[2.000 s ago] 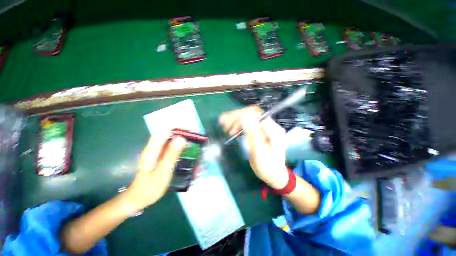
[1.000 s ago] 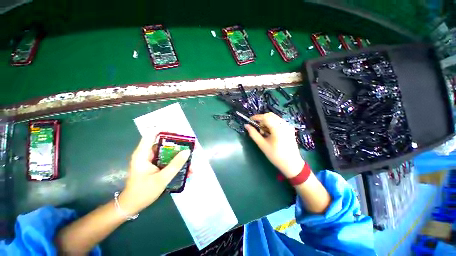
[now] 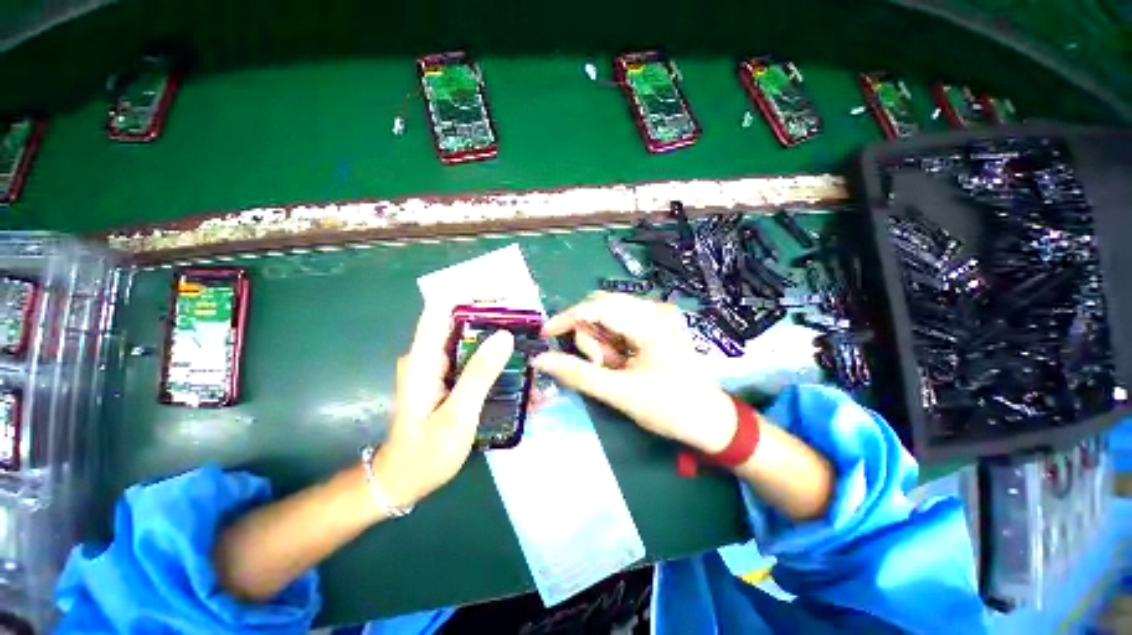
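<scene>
A red-edged phone assembly point(image 3: 503, 403) with a green board is held in my left hand point(image 3: 437, 428), thumb across its face, above a pale label sheet point(image 3: 565, 502). My right hand point(image 3: 633, 366) is at the phone's upper right edge, fingers bent together around a small dark thing; a tool cannot be made out clearly. A loose pile of black parts point(image 3: 714, 267) lies just beyond my right hand. A black tray point(image 3: 904, 372) full of similar black parts stands at the right.
Another red phone point(image 3: 205, 337) lies on the bench at left, beside clear plastic trays point(image 3: 75, 372) at the left edge. A pale worn strip point(image 3: 372, 221) separates the bench from the green conveyor point(image 3: 310, 112) with several phones. More clear trays point(image 3: 1037, 521) sit below the black tray.
My right hand has come from the pile of black parts to the phone's upper edge. My left hand still holds the phone. The view has shifted, showing more of the clear trays at left.
</scene>
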